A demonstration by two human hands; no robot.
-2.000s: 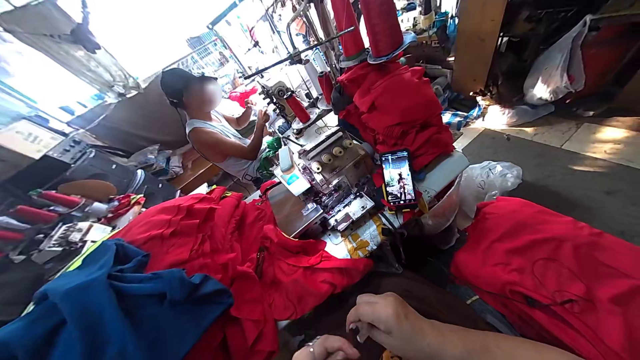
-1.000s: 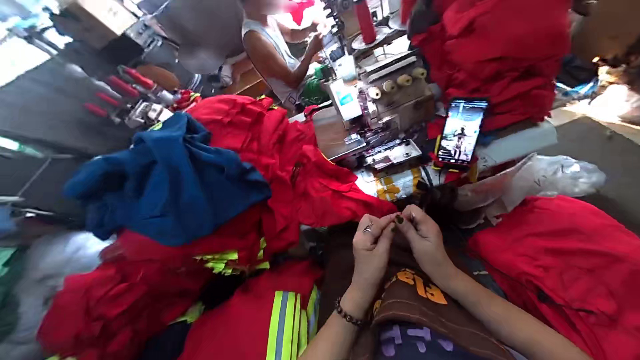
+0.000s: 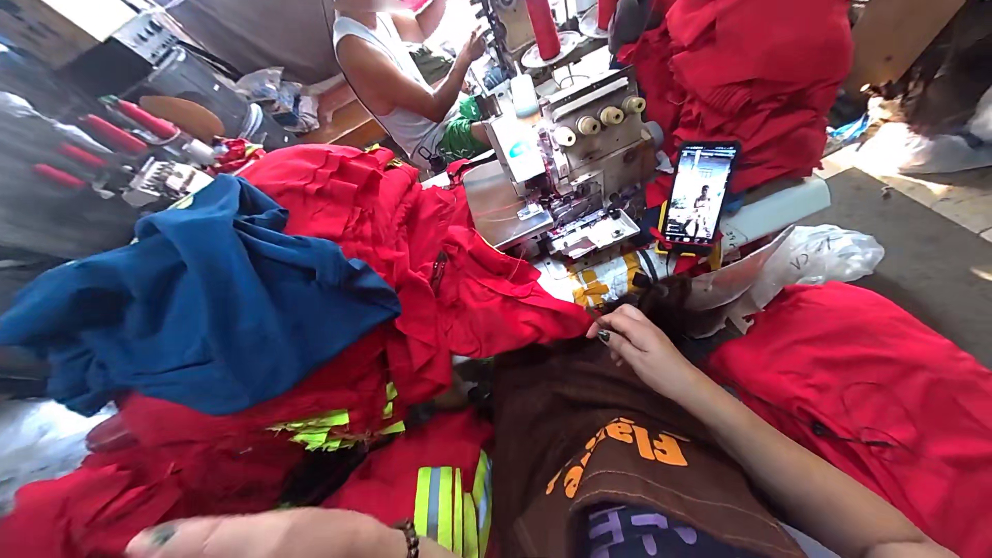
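My right hand (image 3: 639, 345) is over the brown printed cloth (image 3: 635, 418) on my lap, its fingers bent at the tip of the red fabric (image 3: 496, 298). Whether they pinch anything is unclear. Low at the left, my left hand (image 3: 279, 533) lies partly outside the view, over red garments with reflective yellow-green strips (image 3: 446, 504); its grip cannot be made out. An overlock sewing machine (image 3: 593, 132) stands beyond the red fabric, a metal plate (image 3: 500, 205) at its left side. Dark blue cloth (image 3: 209, 302) rests on the red pile at the left.
A lit phone (image 3: 700, 198) stands beside the machine. Red cloth is heaped behind it (image 3: 759, 85) and at the right (image 3: 868, 403), near a clear plastic bag (image 3: 825, 256). Another person (image 3: 395, 74) sits beyond the machine. Red thread cones (image 3: 542, 31) stand above it.
My two hands were together over my lap one second ago. My left hand has since moved away to the lower left, while my right hand stays near the red fabric's tip.
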